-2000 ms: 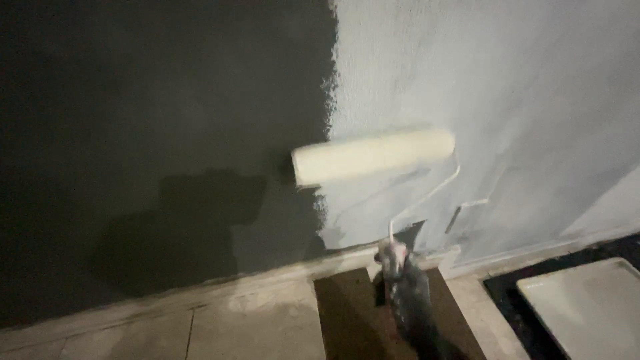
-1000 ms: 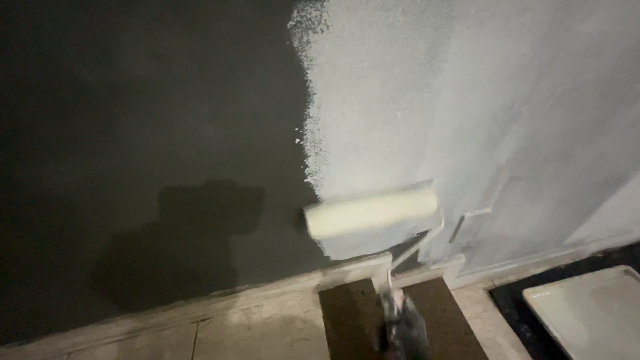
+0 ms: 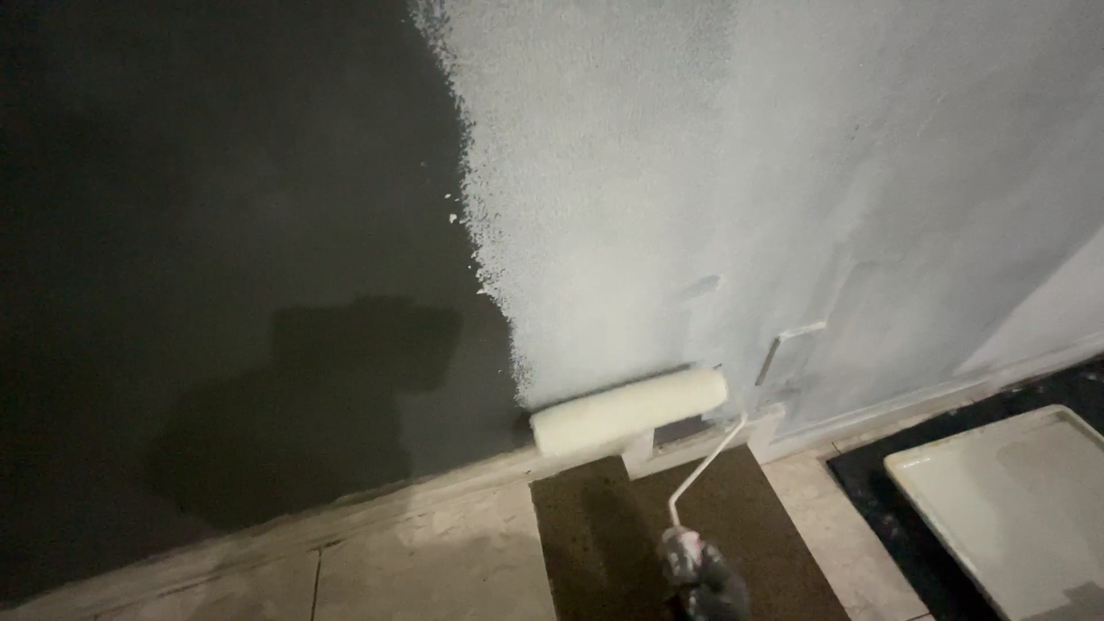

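Note:
One gloved hand of mine [image 3: 703, 573], dark and smeared, grips the handle of a paint roller at the bottom, right of centre; whether it is the left or right is not certain, though it looks like my right. The roller's long cream sleeve [image 3: 630, 412] lies low at the wall, just above the skirting, tilted up to the right. Its thin wire frame bends down to the hand. Behind it the wall carries pale grey-white paint [image 3: 595, 216], with a ragged edge against dark paint [image 3: 216, 216] on the left. My other hand is out of view.
A white paint tray [image 3: 1009, 509] rests on a black sheet [image 3: 871, 487] at the lower right. Brown board or card [image 3: 586, 526] lies on the tiled floor [image 3: 423, 561] below the roller. A light skirting [image 3: 285, 526] runs along the wall's foot. Shadows fall on the wall.
The roller has moved down the wall to the skirting, with the hand still on it. Pale paint shows where the sleeve was before.

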